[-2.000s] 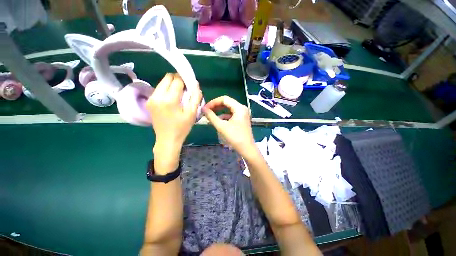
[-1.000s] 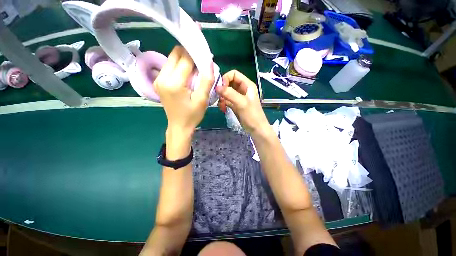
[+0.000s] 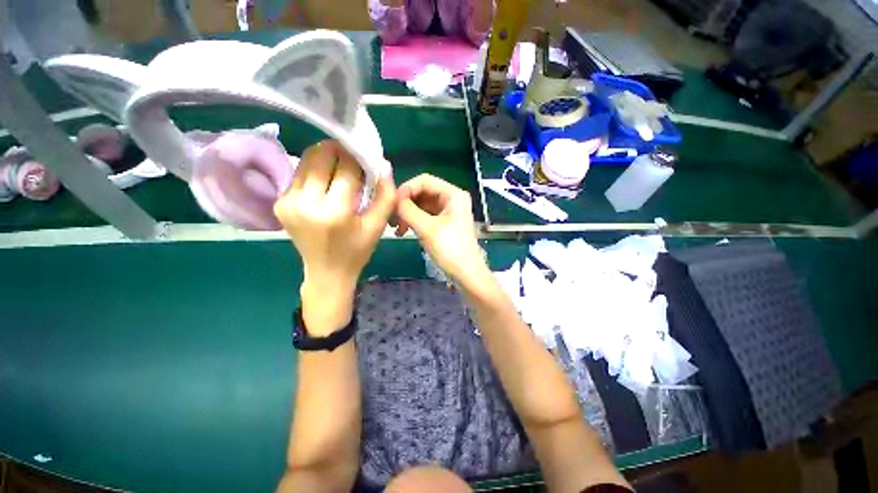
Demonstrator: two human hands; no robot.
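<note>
White and pink cat-ear headphones (image 3: 207, 75) are held up above the back edge of the near bench, ears upward. My left hand (image 3: 332, 207) grips them at the right-hand ear cup, which my fingers mostly hide. The other ear cup's pink cushion (image 3: 252, 181) faces me. My right hand (image 3: 435, 217) is just right of that cup, with thumb and fingertips pinched together; whether something small is between them cannot be made out. Below my hands lies the grey dotted mat in wrinkled plastic (image 3: 424, 385).
A pile of white cloths (image 3: 597, 298) and dark foam sheets (image 3: 770, 337) lie at right. Behind them are a blue tray (image 3: 616, 120), a white bottle (image 3: 639, 181) and scissors (image 3: 525, 193). Other headphones (image 3: 38, 178) lie back left. A person in pink (image 3: 472, 19) is opposite.
The headphones have turned, showing the pink cushion more face-on, and the headband has tilted. The view dipped and came back up. My right hand stays close to the gripped cup.
</note>
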